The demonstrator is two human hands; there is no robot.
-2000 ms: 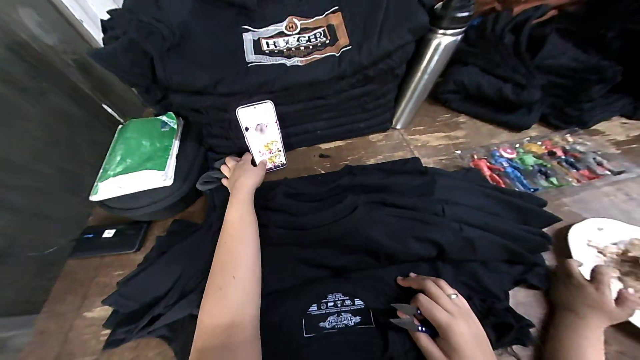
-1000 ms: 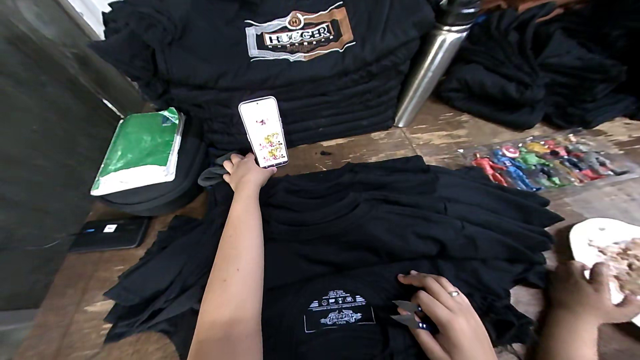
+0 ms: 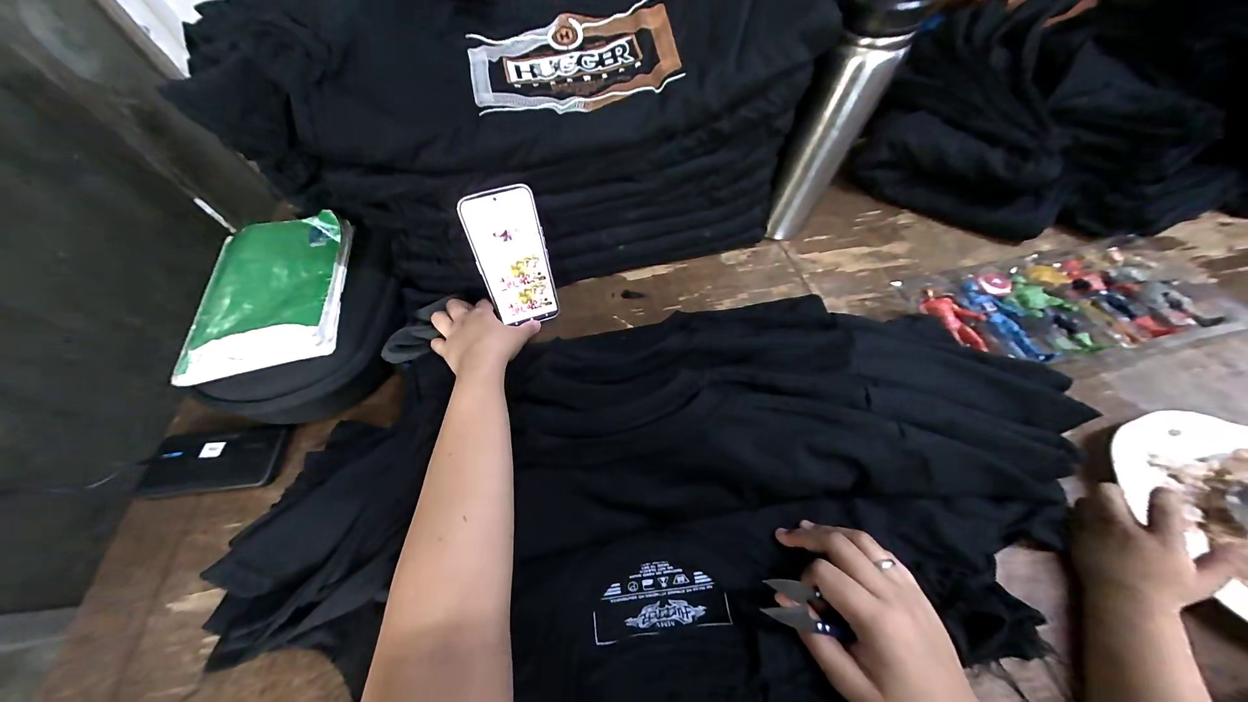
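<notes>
My left hand (image 3: 478, 336) is at the lower end of a smartphone (image 3: 511, 255) with a lit screen, which leans against a stack of black T-shirts (image 3: 390, 127). Whether the fingers grip the phone or only touch it, I cannot tell. A small dark grey cloth (image 3: 413, 336) lies beside that hand. My right hand (image 3: 868, 604) holds thread snips (image 3: 804, 606), their two blades apart and pointing left. It rests on a spread pile of black T-shirts (image 3: 682, 458), right of a printed neck label (image 3: 663, 609).
Another person's hand (image 3: 1136, 546) is at a white plate of food (image 3: 1165, 439) on the right. Bagged toy figures (image 3: 1053, 302), a steel bottle (image 3: 834, 127) and black garments (image 3: 1033, 127) lie beyond. Leftward are a green-covered booklet (image 3: 263, 292) on a black case (image 3: 302, 395) and a black device (image 3: 214, 460).
The picture on the phone screen has changed. Both my hands have stayed in about the same places.
</notes>
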